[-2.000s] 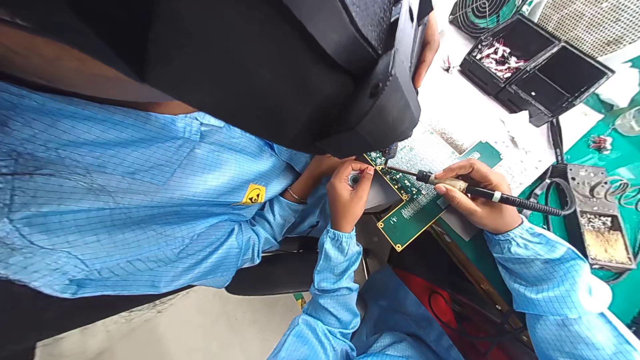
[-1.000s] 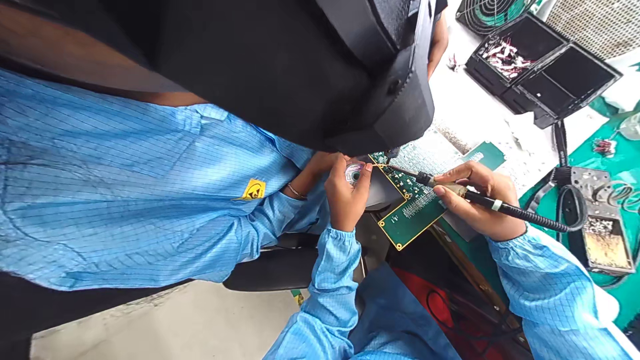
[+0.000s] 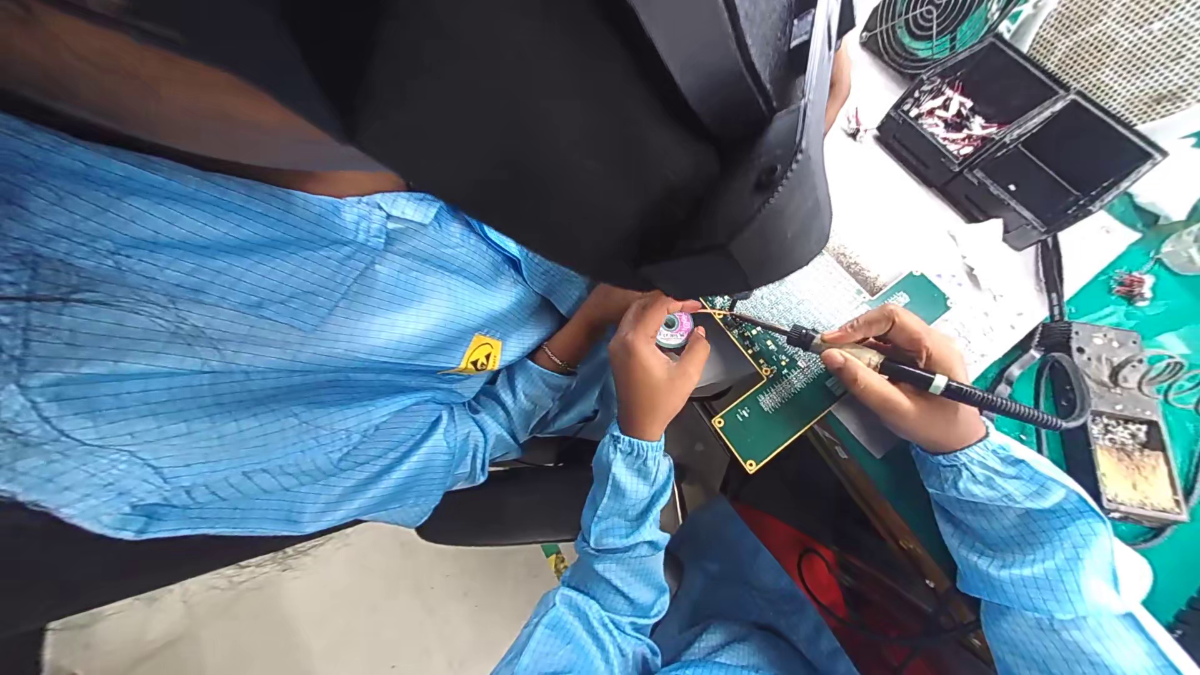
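Note:
My left hand (image 3: 656,366) holds a small round spool (image 3: 674,330) with a pink label, and a thin copper-coloured strand, perhaps desoldering braid, runs from the fingertips over the board's edge. In my right hand (image 3: 905,375) is a soldering iron (image 3: 848,356), gripped by its handle like a pen. Its tip meets or nearly meets the strand; contact cannot be told. Beneath lies a green printed circuit board (image 3: 783,417) with gold edges and many small parts. A co-worker's black cap (image 3: 600,141) hides the board's far left part.
A co-worker in a blue striped smock (image 3: 281,347) leans in close at left. Right of the board stand an open black box (image 3: 975,131) with small red and white parts, a soldering iron stand (image 3: 1116,366) with a tip-cleaning tray (image 3: 1134,469), and a fan (image 3: 928,28).
The spool's pink face shows more plainly than two seconds ago. The co-worker's cap has shifted slightly to the right and down. Both my hands stay at about the same place over the board.

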